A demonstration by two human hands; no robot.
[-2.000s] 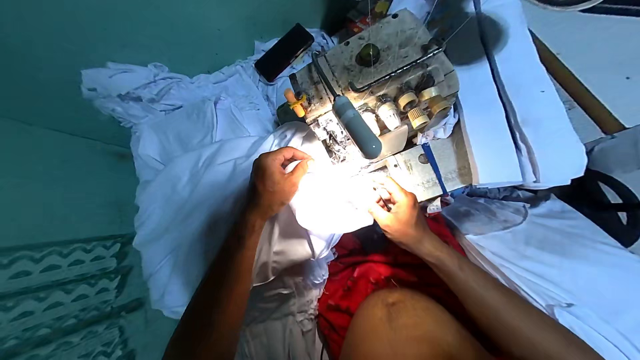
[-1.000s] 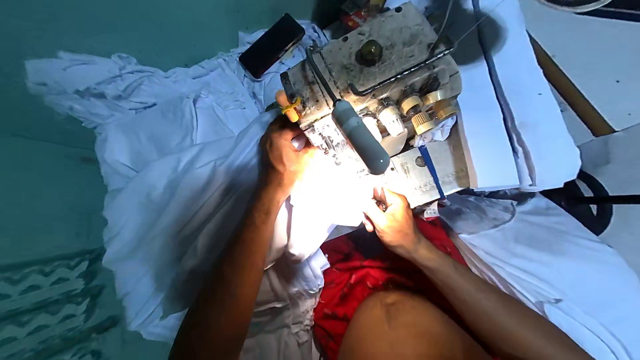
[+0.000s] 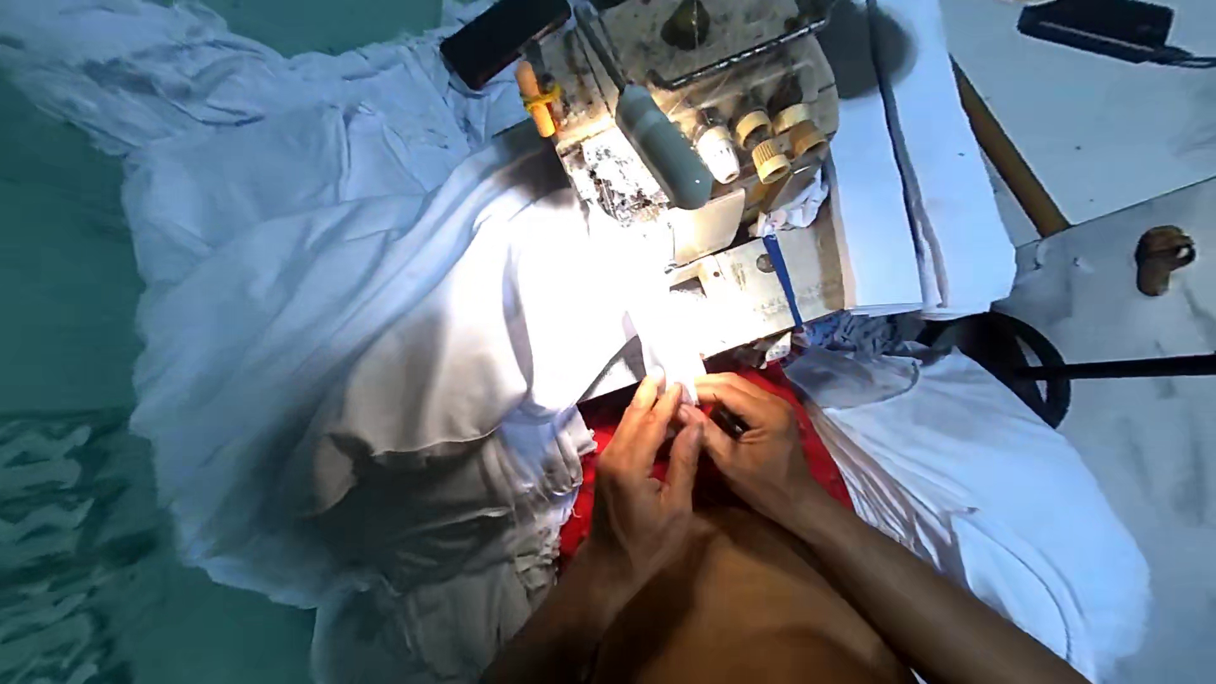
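My left hand [image 3: 646, 456] and my right hand [image 3: 755, 442] meet at the front edge of an industrial sewing machine [image 3: 750, 275], pinching a narrow end of white fabric [image 3: 670, 347] between their fingertips. A dark slim thing, too small to name, shows among the right fingers. The strip runs up toward the needle area, where the lamp's glare hides detail. Below the machine's grey lamp [image 3: 665, 147] are cream tension dials [image 3: 771, 157]. The large white cloth [image 3: 313, 266] spreads from the machine to the left.
A black phone-like object [image 3: 503, 38] lies at the machine's upper left. Folded white fabric [image 3: 950, 218] is stacked on the right, with more white cloth [image 3: 988, 494] hanging below. A black ring-shaped part with a rod [image 3: 1054, 370] and a dark device [image 3: 1097, 28] stand farther right.
My left hand has left the machine's left side and come down beside my right hand. Both have moved toward my body with the fabric's end. The view has moved closer.
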